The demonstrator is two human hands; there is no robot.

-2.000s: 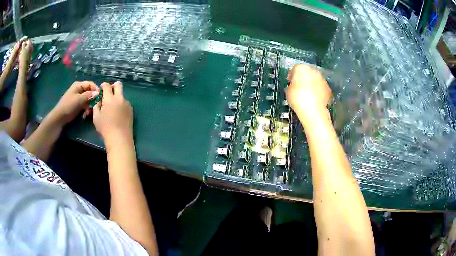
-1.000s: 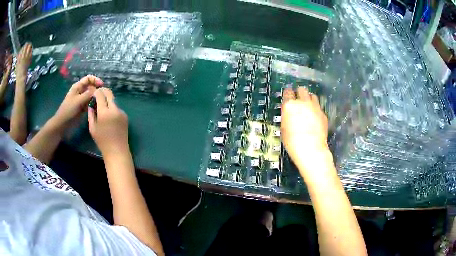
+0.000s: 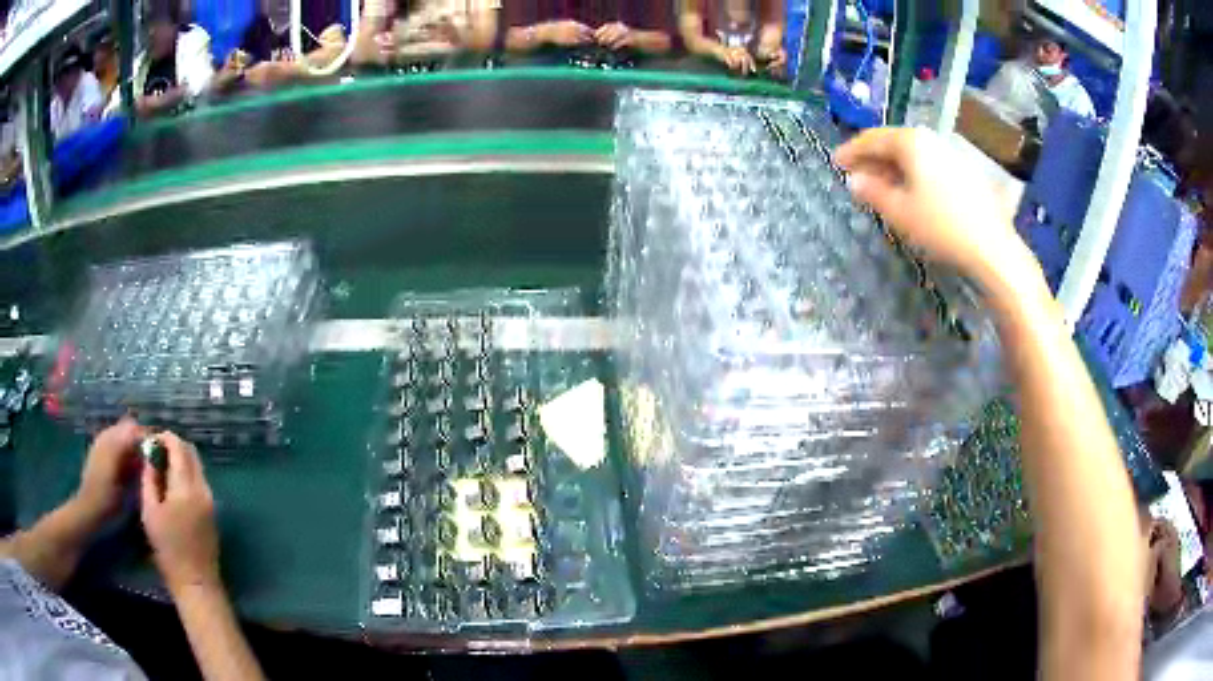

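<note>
My right hand [image 3: 885, 180] is raised over the far right of the tall stack of clear trays [image 3: 785, 479]. Its fingertips are close together; whether they hold a part is too small to tell. Dark modules [image 3: 944, 299] line the right side of the stack's top layer. A single clear tray [image 3: 605, 585] lies left of the stack, with columns of small modules [image 3: 389, 535] in its left and middle pockets. A yellow patch [image 3: 492, 519] shows through it. A pale piece [image 3: 576, 423] lies on its right side. My left hand is not in view.
At left, a neighbour's hands [image 3: 166, 492] hold a small green part, below a lower tray stack [image 3: 193, 319] with a red mark. Patterned green panels [image 3: 978, 486] lie right of the tall stack. A green-edged conveyor [image 3: 386, 127] runs behind, with people beyond. Blue bins [image 3: 1131, 266] stand at right.
The view has swung right and up, showing the conveyor and people. My right hand has moved from the single tray to above the tall stack, uncovering the pale piece.
</note>
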